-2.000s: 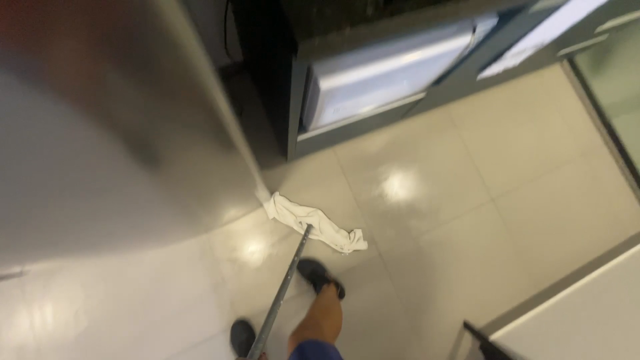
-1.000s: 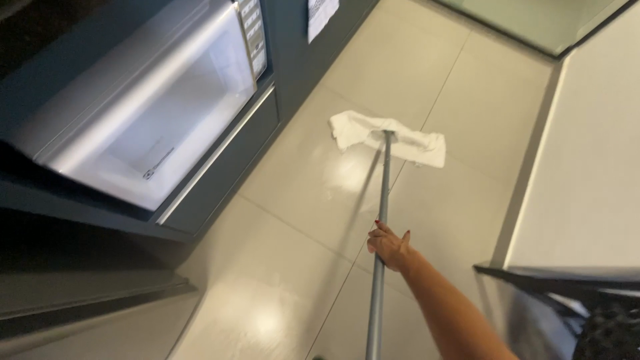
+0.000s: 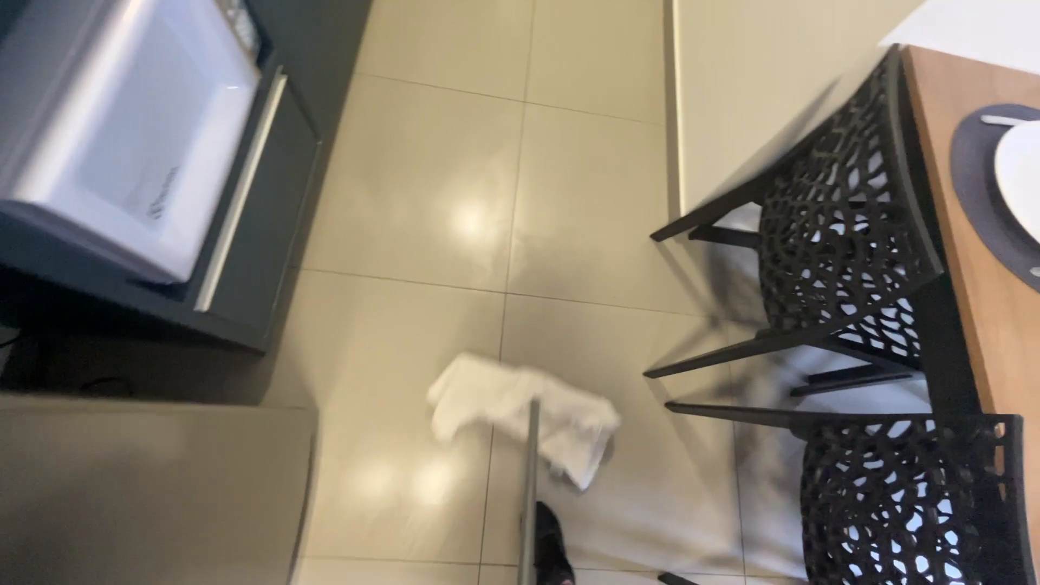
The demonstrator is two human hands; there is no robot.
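A white cloth (image 3: 520, 402) lies draped over the foot of a pole (image 3: 530, 496), flat on the tiled floor (image 3: 406, 341). The grey pole runs from the cloth down past the bottom edge of the view. Beside it, at the bottom, shows a dark shoe (image 3: 550, 540). Neither my left hand nor my right hand is in the frame, so what holds the pole is hidden.
Black openwork chairs (image 3: 845, 211) stand at the right, legs reaching onto the floor, by a wooden table (image 3: 934, 97) with a white plate (image 3: 1025, 175). At left are a white microwave oven (image 3: 154, 138), a dark cabinet (image 3: 276, 203) and a grey appliance surface (image 3: 154, 487).
A hand was on the pole one second ago and is now out of view. The view has shifted, bringing in the chairs and table; the cloth appears lower in it.
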